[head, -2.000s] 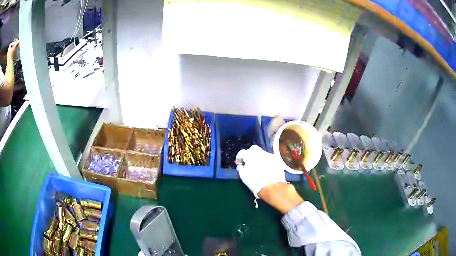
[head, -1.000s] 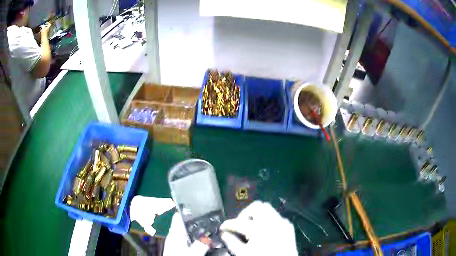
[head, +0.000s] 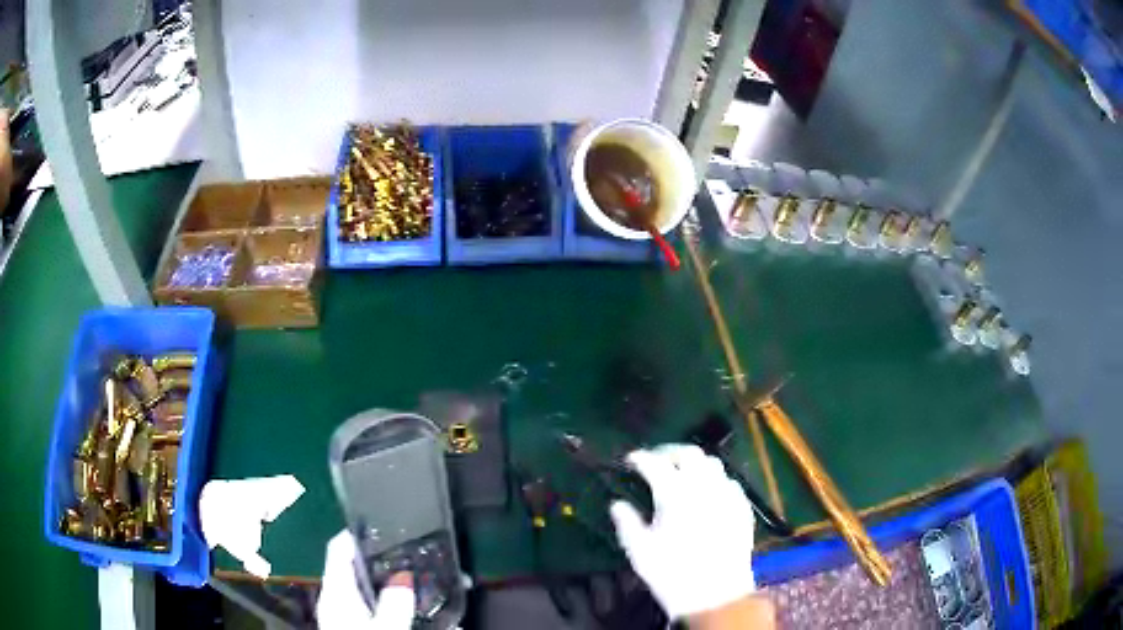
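My left hand (head: 349, 601), white-gloved and cut off by the bottom edge, holds the lower end of a grey lock housing (head: 397, 492); its hollow side with small parts shows, and the thumb is over it. My right hand (head: 692, 532), white-gloved, is low on the mat right of the housing, its fingertips at dark slim pliers (head: 600, 462); whether they grip them is unclear. Black-and-yellow cutters (head: 542, 502) lie between the hands. A dark assembly block (head: 474, 478) bears a small brass hub (head: 462, 437) just right of the housing.
Blue bins of brass pins (head: 386, 185) and dark parts (head: 501, 203), a grease tub (head: 675, 172) with red-handled brush (head: 663, 246), and a brown box (head: 234, 308) stand behind. A left bin (head: 203, 455) holds cylinders. A hammer (head: 825, 492) overlaps the crate (head: 1012, 529). Finished units (head: 825, 224) stand right.
My right hand went from the back bin to the housing, then moved right to the tools. My left hand came into view holding the housing. The camera view shifted.
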